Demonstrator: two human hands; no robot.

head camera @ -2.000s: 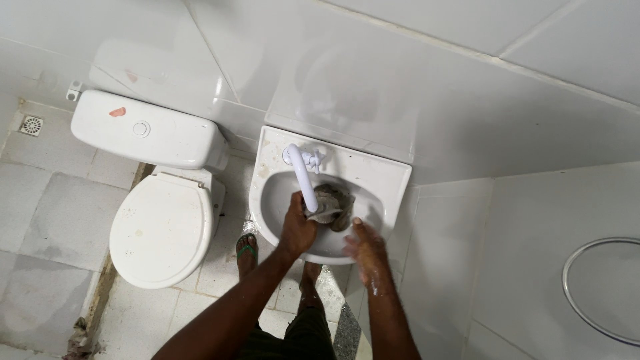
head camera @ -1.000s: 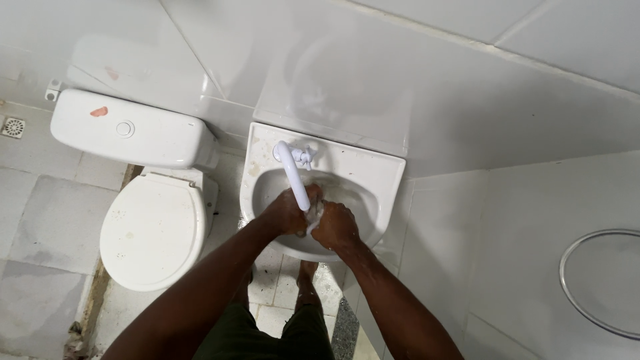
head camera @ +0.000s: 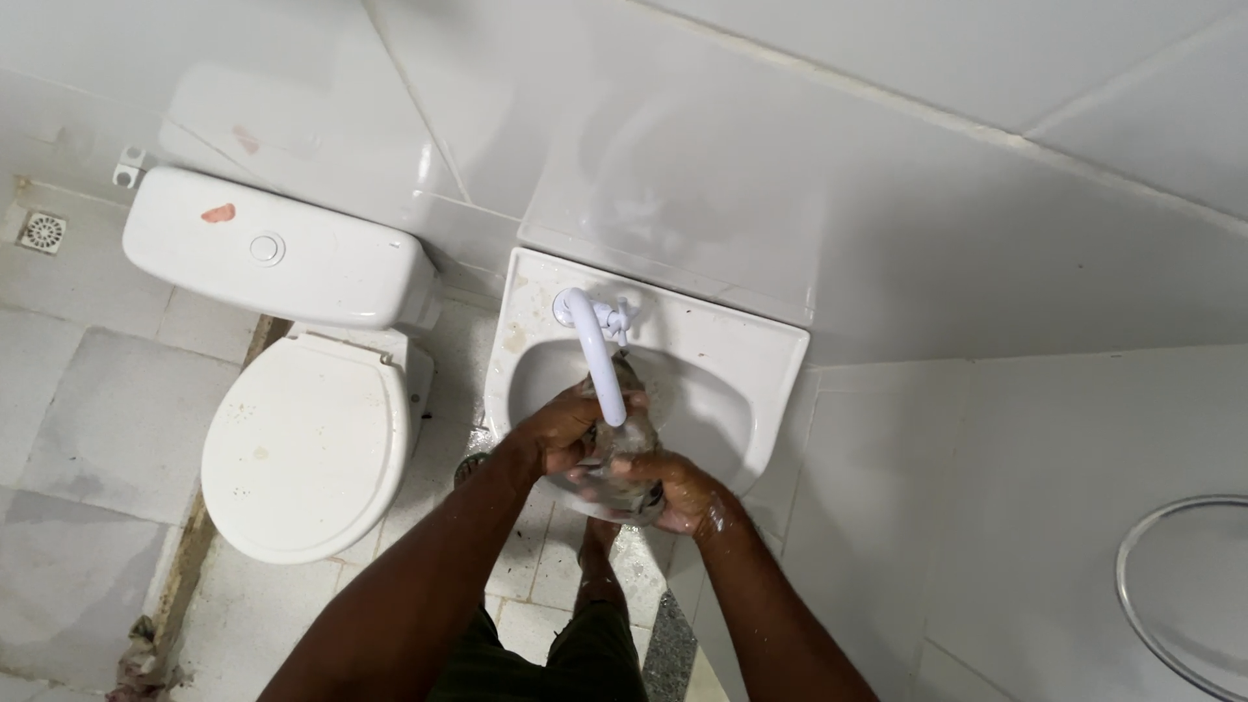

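A white washbasin [head camera: 726, 317] hangs on the tiled wall, with a white curved faucet [head camera: 597, 366] at its back left. Under the spout, a wet greyish-brown item, perhaps a cloth [head camera: 634, 439], is stretched between both hands, over the bowl and its front rim. My left hand [head camera: 570, 424] grips it on the left, partly behind the spout. My right hand [head camera: 678, 487] holds its lower right part, near the front rim. Drops of water or suds show on the right wrist. The hands hide part of the item.
A white toilet with its lid [head camera: 307, 448] down and its cistern [head camera: 278, 249] stands left of the basin. A floor drain [head camera: 43, 232] is at the far left. A silvery hose [head camera: 1126, 595] loops at the right wall. Some crumpled debris [head camera: 141, 663] lies at the lower left.
The hands were close together under the spout one second ago; now they are farther apart, with the wet item spread between them. My right hand, open two seconds ago, now grips it.
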